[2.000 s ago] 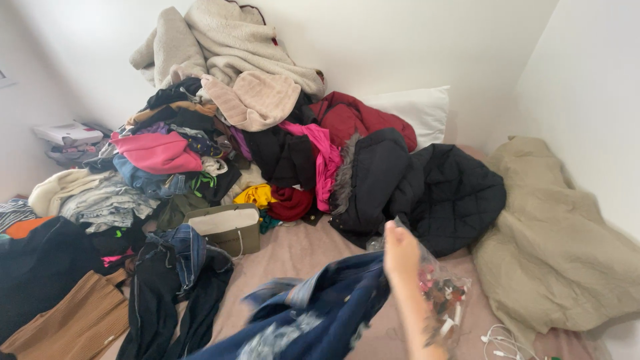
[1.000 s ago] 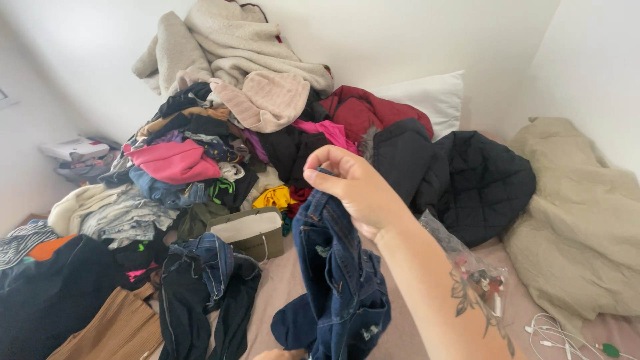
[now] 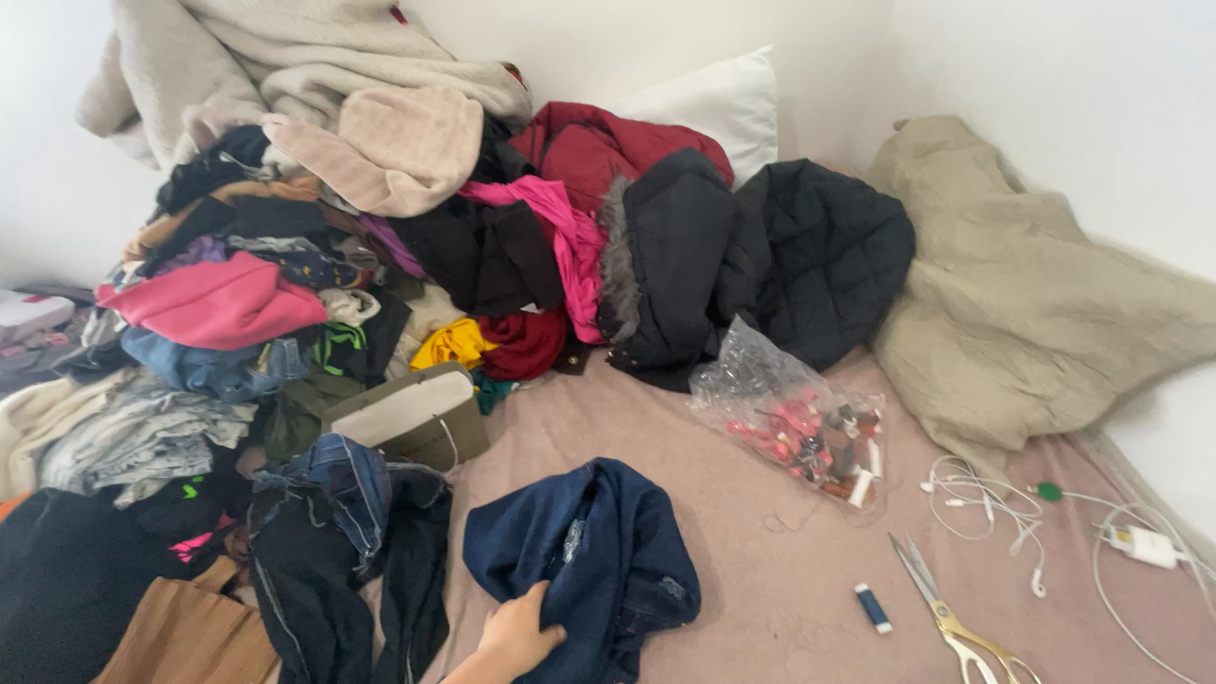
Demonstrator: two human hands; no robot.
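Observation:
My left hand point(image 3: 518, 632) reaches in from the bottom edge and grips a fold of a dark blue denim garment point(image 3: 617, 560) with worn patches, which lies bunched on the pink bed cover. My right hand is out of view. To the right of the denim lie a small spool of dark blue thread point(image 3: 872, 609) and gold-handled scissors point(image 3: 950, 622) with slightly parted blades. Farther back, a clear plastic bag point(image 3: 798, 418) holds spools and small coloured items. Dark trousers point(image 3: 332, 560) with denim on top lie left of my left hand.
A large clothes pile point(image 3: 218, 299) fills the left, with a grey-green box point(image 3: 470, 427) at its edge. Behind are a black padded jacket point(image 3: 817, 256), a red jacket point(image 3: 617, 142) and a white pillow point(image 3: 712, 114). Beige fabric point(image 3: 1007, 304), earphones point(image 3: 988, 503) and a white charger point(image 3: 1145, 546) lie right.
The denim garment, held up by my right hand earlier, now lies on the bed. My right hand has left the view, and my left hand is now on the denim. Scissors and thread spool have come into view.

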